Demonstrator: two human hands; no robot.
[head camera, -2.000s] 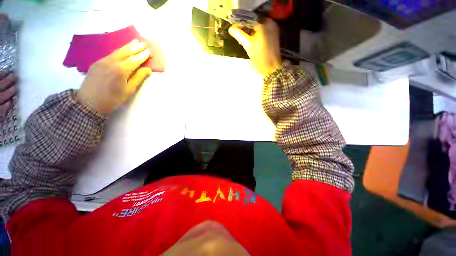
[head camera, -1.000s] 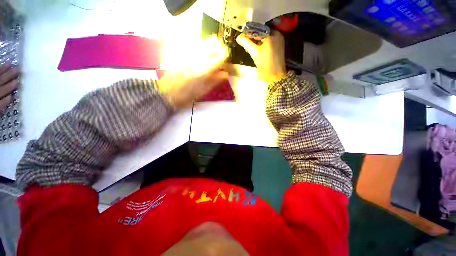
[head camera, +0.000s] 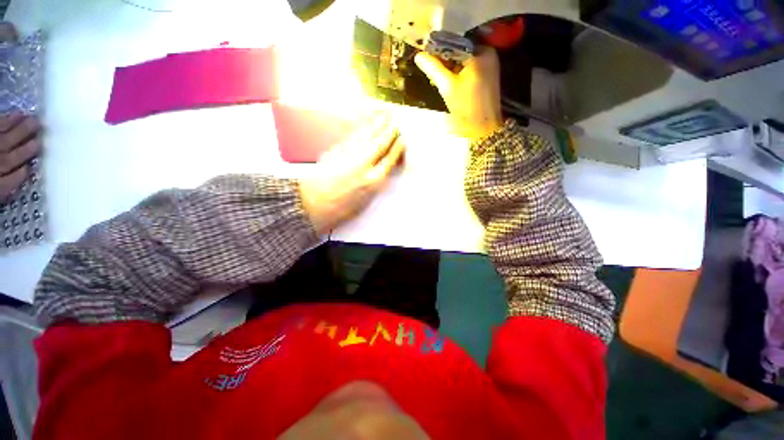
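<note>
A magenta fabric piece (head camera: 303, 136) lies on the white table left of the needle area (head camera: 394, 64), its right part washed out by glare. My left hand (head camera: 354, 172) lies over its right end, fingers together and holding it against the table. A longer magenta strip (head camera: 193, 82) lies flat further left. My right hand (head camera: 471, 96) is at the cream sewing machine head (head camera: 411, 21), thumb beside a small shiny metal part (head camera: 450, 47). Its other fingers are partly hidden there, so its grip is unclear.
A control panel (head camera: 709, 30) with a blue screen is at upper right. A dark lamp (head camera: 307, 7) is at the top edge. Another person's hand (head camera: 15, 155) rests by a dotted sheet (head camera: 21, 210) at far left. The table's front edge (head camera: 413, 247) is near my body.
My left hand has come right from the strip to the needle area, then drawn slightly back toward me. The smaller magenta piece now shows left of it. My right hand has barely moved.
</note>
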